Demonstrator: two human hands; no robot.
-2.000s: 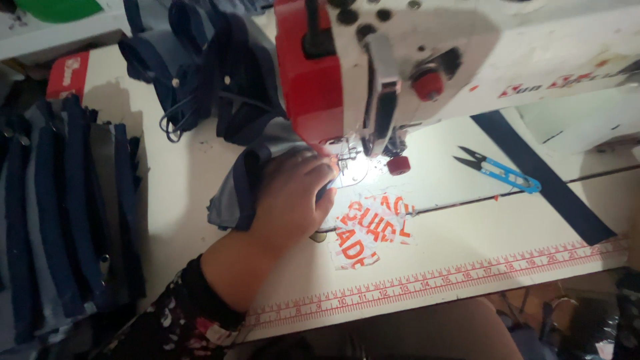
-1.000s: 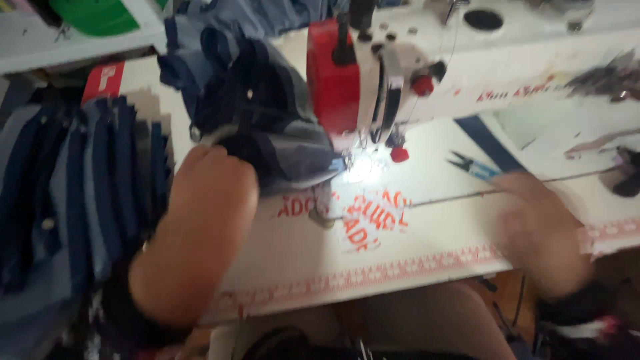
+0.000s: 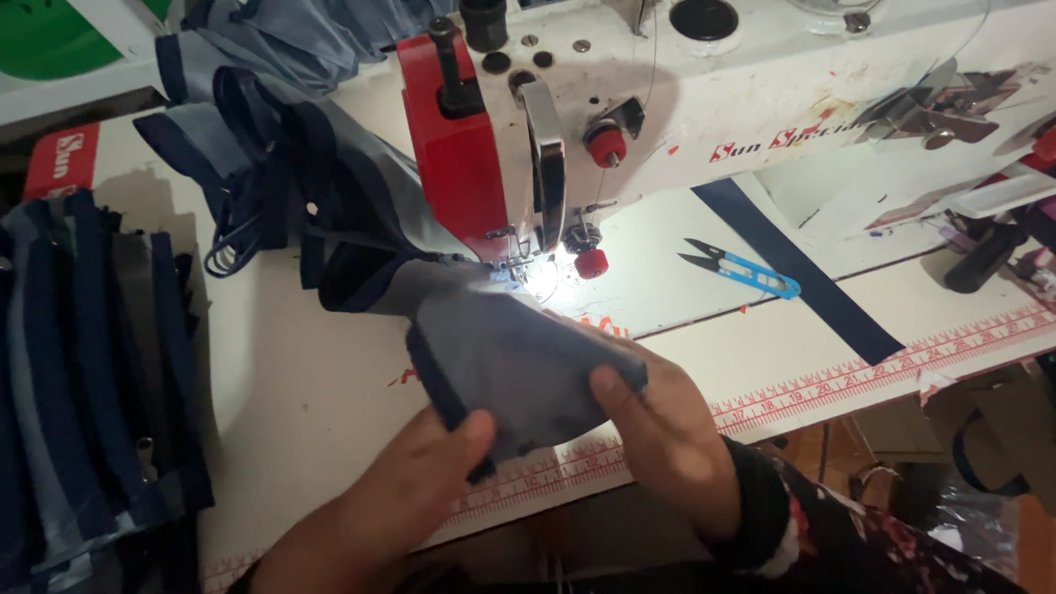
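A grey fabric piece with navy edging (image 3: 520,371) is held between my two hands, just in front of the sewing machine's needle area. My left hand (image 3: 412,470) grips its lower left edge, thumb on top. At its right edge, my right hand (image 3: 668,421) pinches the cloth, thumb above and fingers beneath. The industrial sewing machine (image 3: 701,107) has a red face cover (image 3: 458,148), and its lamp lights the presser foot (image 3: 516,268). Behind the held piece, more grey and navy sewn fabric (image 3: 330,181) trails back to the left of the machine head.
Blue thread snips (image 3: 759,276) lie on the machine bed beside a navy fabric strip (image 3: 808,280). A stack of navy and grey pieces (image 3: 91,371) hangs at the left. A printed red measuring scale (image 3: 767,404) runs along the table's front edge. A green object (image 3: 54,41) sits top left.
My right hand, blurred near the snips one second ago, has moved left and now holds the fabric. My left hand has moved from the bunched fabric to the grey piece's lower edge.
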